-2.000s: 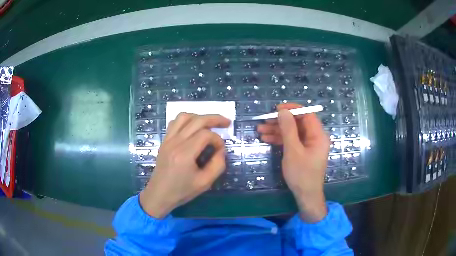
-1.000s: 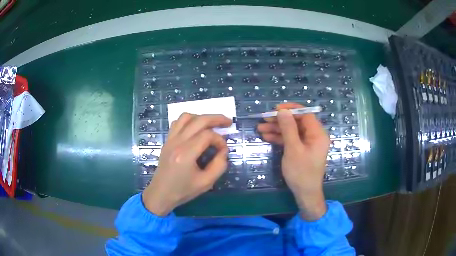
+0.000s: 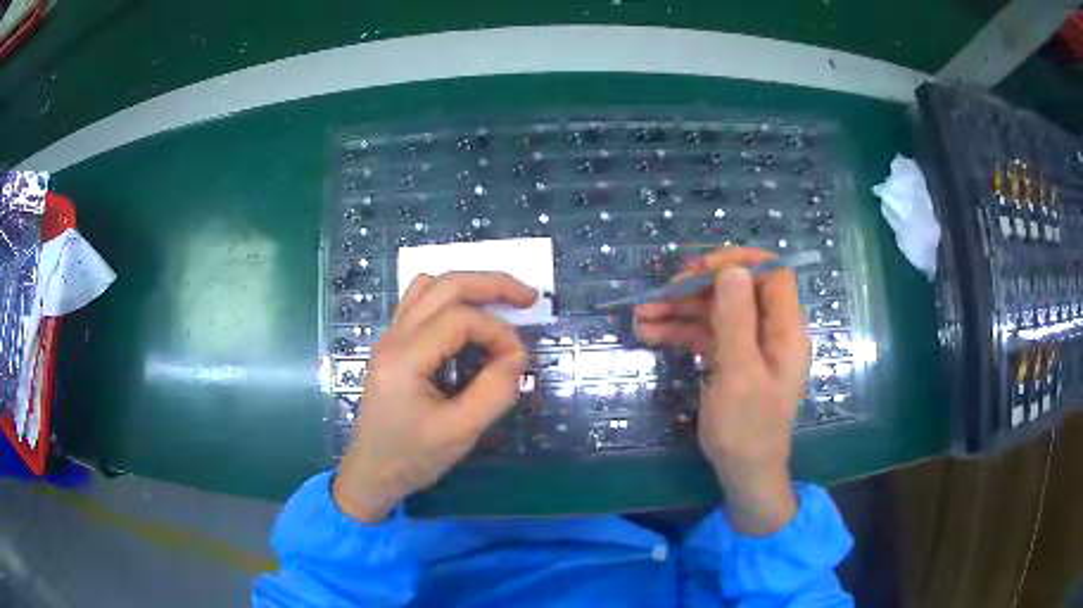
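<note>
My left hand (image 3: 434,386) has curled fingers over the lower part of a white card (image 3: 481,259), with the index fingertip at its lower right. A small dark bit (image 3: 546,302) shows at the card's right edge. A dark patch shows inside the curled fingers; I cannot tell whether it is a held part. My right hand (image 3: 748,356) holds thin tweezers (image 3: 683,289) like a pen, blurred, their tip pointing left and apart from the card. Both hands are above a clear tray (image 3: 329,249) with dark parts in its pockets.
A black tray stack (image 3: 976,309) with gold-and-white parts (image 3: 1031,214) stands at the right. A crumpled white tissue (image 3: 910,217) lies beside it. A red-rimmed bin (image 3: 45,398) with white paper (image 3: 77,271) and shiny plastic is at the left edge.
My right hand and the tweezers have moved right, and the tip has left the card's edge where it was a second ago. The card, tilted then, is straighter now.
</note>
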